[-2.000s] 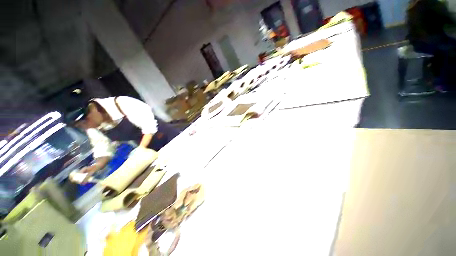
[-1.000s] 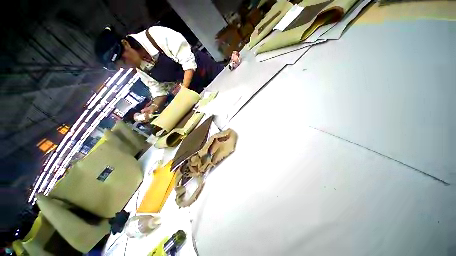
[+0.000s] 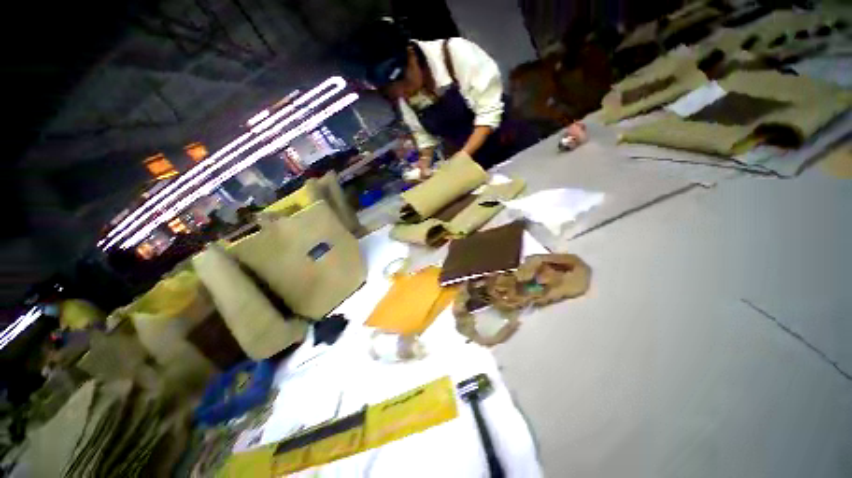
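Neither of my hands is in the picture. Nearest in front of me, a yellow template strip (image 3: 402, 412) with a dark central bar lies slanted on the white-covered table (image 3: 341, 378). A hammer (image 3: 480, 420) with a small head and black handle lies beside its right end. A clear bottle (image 3: 397, 347) lies beyond the strip, blurred. An orange sheet (image 3: 408, 300) and a dark brown pad (image 3: 484, 252) lie farther on, with crumpled brown scraps (image 3: 551, 278) to their right. A blue parts tray (image 3: 235, 390) is at the left.
Part-made khaki bags (image 3: 297, 260) stand at the left, one with a small dark patch. A black crumpled lump (image 3: 330, 329) lies near them. A stack of panels (image 3: 103, 439) is at lower left. A person in a dark apron (image 3: 458, 107) leans over rolled khaki pieces (image 3: 444, 191). More panels lie at upper right.
The view has swung left and down. The hammer, the full yellow strip, the blue tray and the panel stack now show. The person and bags appear farther right in the picture.
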